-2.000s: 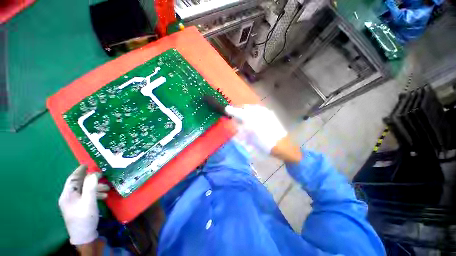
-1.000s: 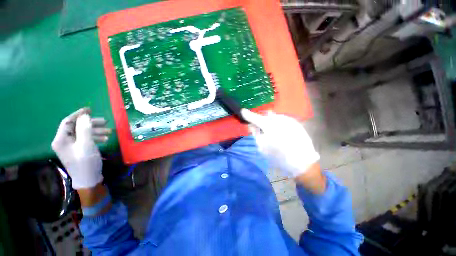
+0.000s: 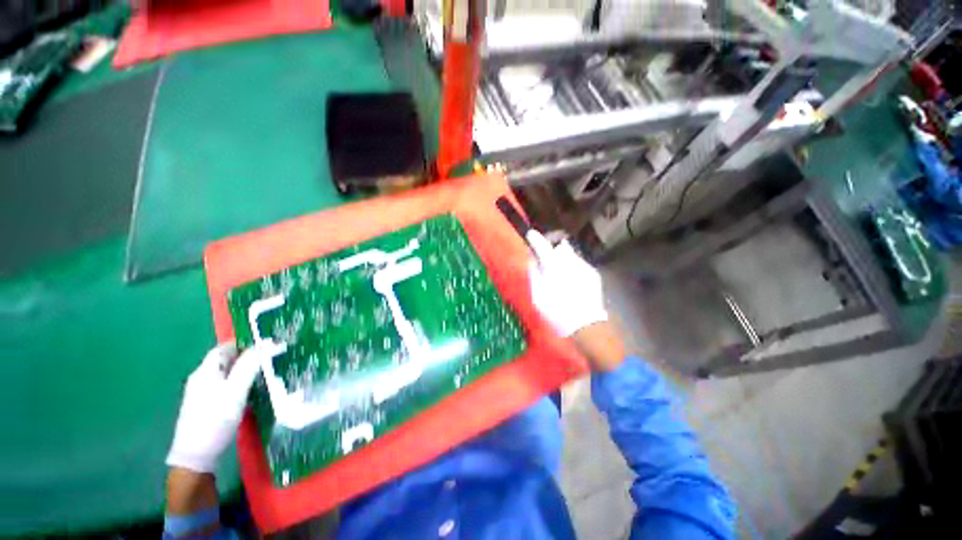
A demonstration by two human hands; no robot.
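Note:
A green circuit board point(image 3: 348, 316) lies solder side up on an orange-red mat point(image 3: 316, 234). A broad white angular track and a bright reflection show on it. My gloved right hand point(image 3: 568, 287) holds a black brush point(image 3: 513, 217) by one end. The brush is over the mat's far right corner, off the board. My gloved left hand point(image 3: 216, 406) is at the left edge of the board and mat, with its fingertips on or just over the board's edge. Whether it grips the edge cannot be told.
A black box point(image 3: 374, 139) stands beyond the mat beside an orange-red post point(image 3: 458, 105). A metal conveyor point(image 3: 633, 132) runs at the far right. Another orange-red sheet point(image 3: 227, 26) and a second board point(image 3: 37, 76) lie at the far left. A blue sleeve point(image 3: 942, 174) shows at the right.
My right hand has moved the brush off the board to the mat's far right corner. My left hand has come from beside the mat to the board's left edge. The view has shifted and turned.

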